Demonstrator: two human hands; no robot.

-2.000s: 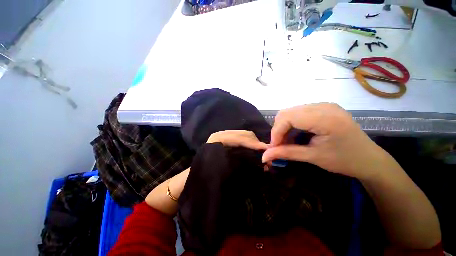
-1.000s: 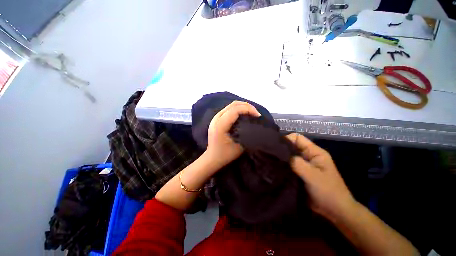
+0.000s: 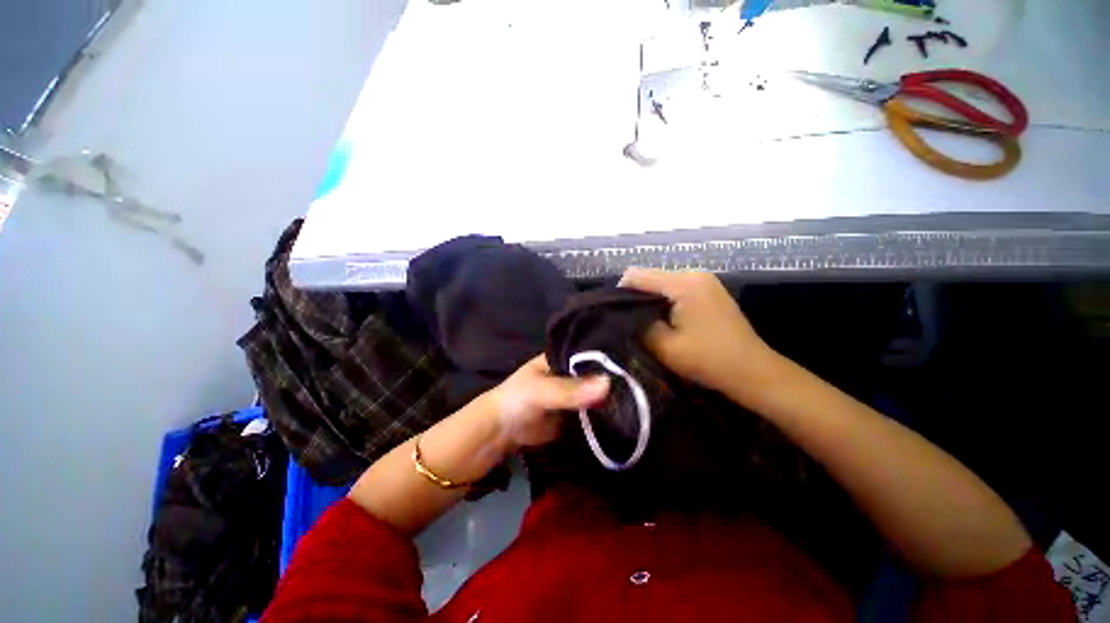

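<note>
My left hand [image 3: 544, 402] grips the dark garment, its thumb beside a thin white loop [image 3: 646, 420] that hangs against the cloth. What the loop is, I cannot tell. My right hand [image 3: 700, 323] holds the upper right part of the same dark brown-black garment [image 3: 603, 323], its fingers partly hidden by cloth. The garment is bunched over my lap, below the table's front edge. Smooth dark lining [image 3: 493, 298] bulges up left of my hands, against the table edge. Plaid shell fabric [image 3: 353, 377] hangs at the left.
Shears [image 3: 956, 122] with red and orange-yellow handles lie on the white table [image 3: 487, 146], whose front edge carries a measuring scale [image 3: 852, 252]. Small black pieces [image 3: 937, 41] lie behind them. A blue bin [image 3: 296, 517] with dark plaid pieces stands lower left. A paper with handwriting [image 3: 1077, 578] shows lower right.
The garment has been turned and the white loop now shows. My left hand has moved lower, my right hand up and left. The view has shifted, so the machine parts are mostly out of the picture.
</note>
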